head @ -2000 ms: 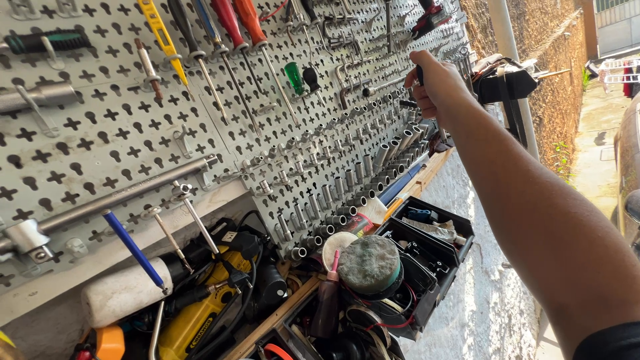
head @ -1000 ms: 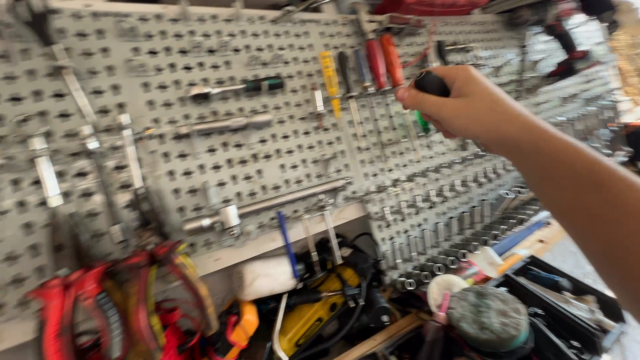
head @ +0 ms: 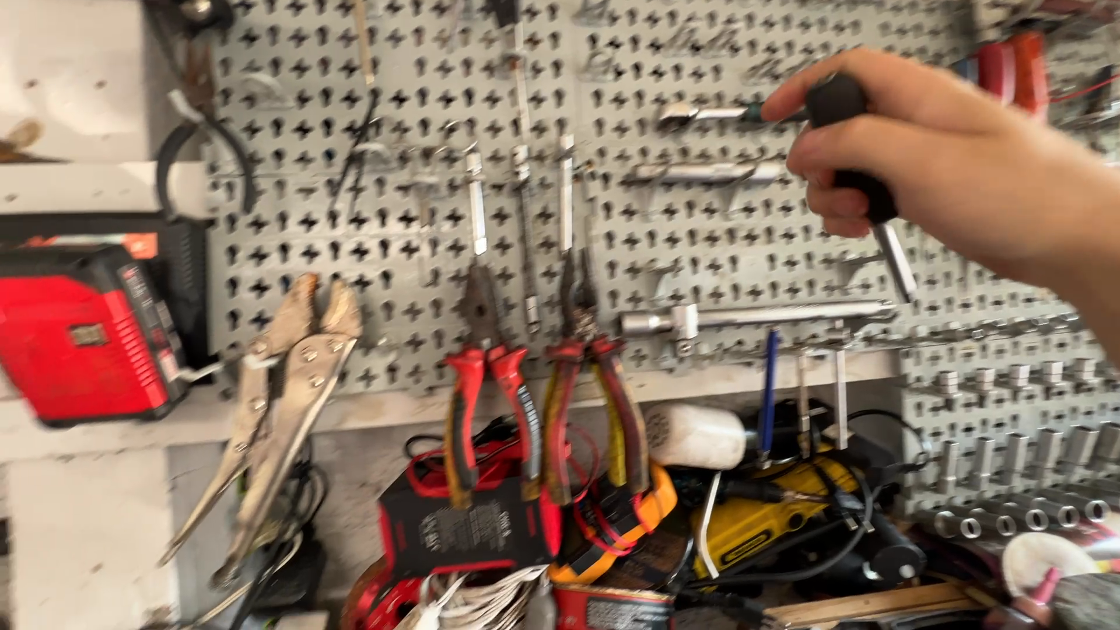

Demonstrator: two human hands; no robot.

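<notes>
My right hand (head: pixel 927 157) reaches in from the right, its fingers closed around the black handle of a tool (head: pixel 862 157) with a short metal shaft that slants down to the right; its tip is blurred, so its kind cannot be told. Behind the fingers, a ratchet wrench (head: pixel 709 115) hangs on the metal pegboard (head: pixel 402 87). Below it hang a metal bar (head: pixel 713 172) and a long breaker bar (head: pixel 779 313). Two pliers with red handles (head: pixel 494 385) (head: pixel 595 385) and locking pliers (head: pixel 280 385) hang further left. My left hand is out of view.
A red and black device (head: pixel 83 337) stands at the left. Rows of sockets (head: pixel 1019 455) line the lower right. On the lower level lie a yellow power tool (head: pixel 770 516), an orange-edged meter (head: pixel 612 534), cables (head: pixel 472 604) and a white cylinder (head: pixel 697 436).
The view has swung far to the left along the pegboard. My right hand, extended toward the board's far right end two seconds ago, is now near the ratchet wrench, with the black-handled tool in it.
</notes>
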